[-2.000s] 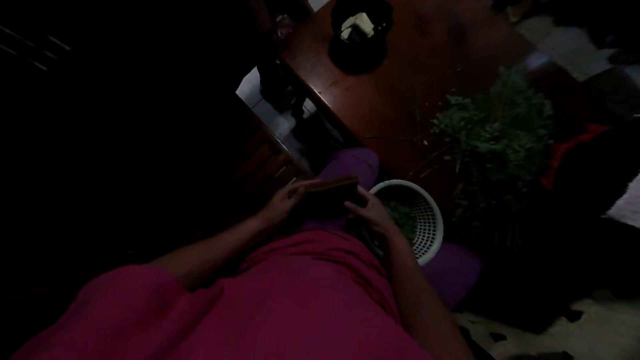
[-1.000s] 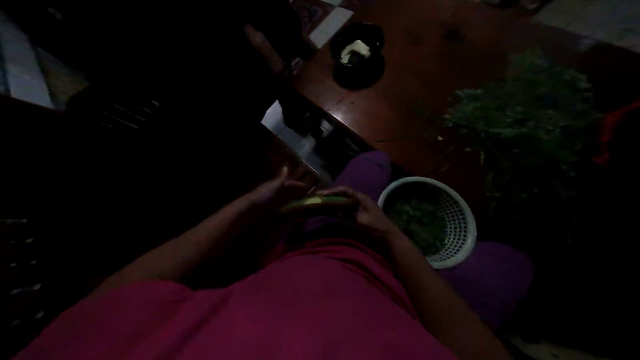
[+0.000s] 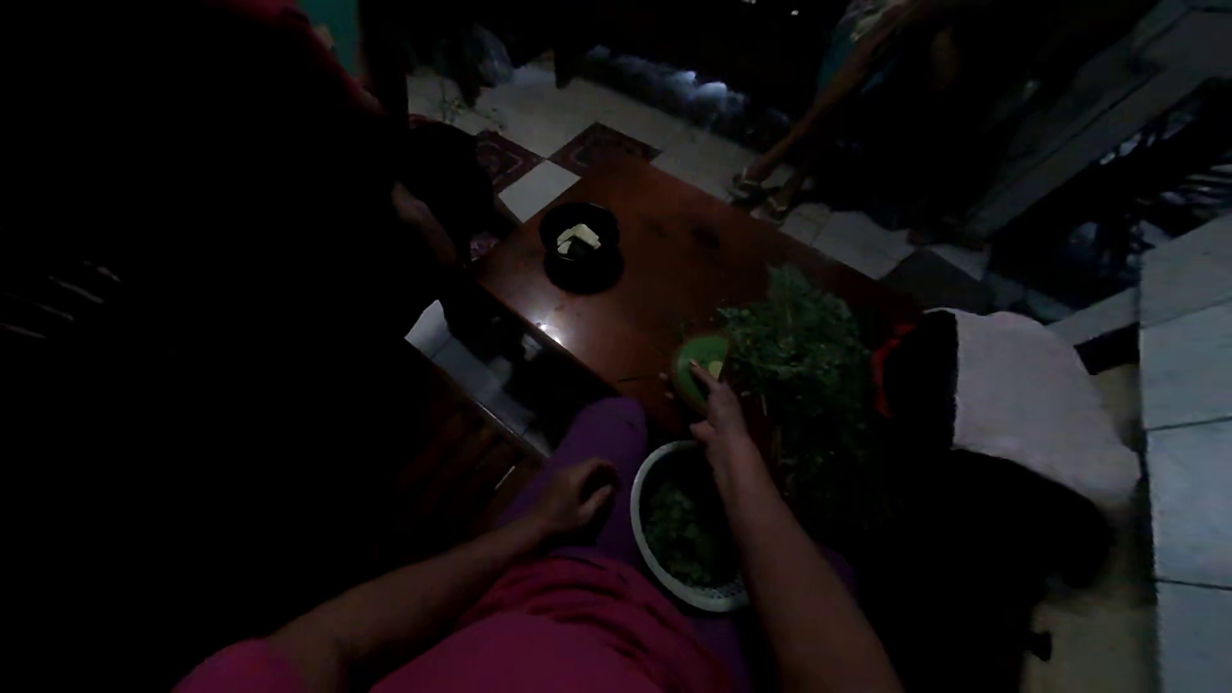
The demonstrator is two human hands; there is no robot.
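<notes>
My right hand (image 3: 717, 404) grips a green object with a yellowish patch (image 3: 701, 371), perhaps a phone case or wallet, over the near edge of the wooden table, beside a heap of leafy greens (image 3: 804, 337). My left hand (image 3: 577, 496) rests on my purple-clad thigh, fingers curled, with nothing visible in it. Between my legs and under my right forearm is a pale plastic basket (image 3: 640, 539) with leaves (image 3: 683, 529) inside. The scene is dim, and details of the green object are blurred.
On the dark wooden table (image 3: 654, 250) stands a black bowl (image 3: 580, 279) with pale pieces. A white cloth-like cover (image 3: 1035, 395) lies at the right. Another person's legs (image 3: 799, 144) are beyond the table; a second person (image 3: 337, 58) is at the upper left.
Both hands were together at my lap, holding a flat object. My right hand has moved out over the table edge with the green object; the left has let go. The view has shifted.
</notes>
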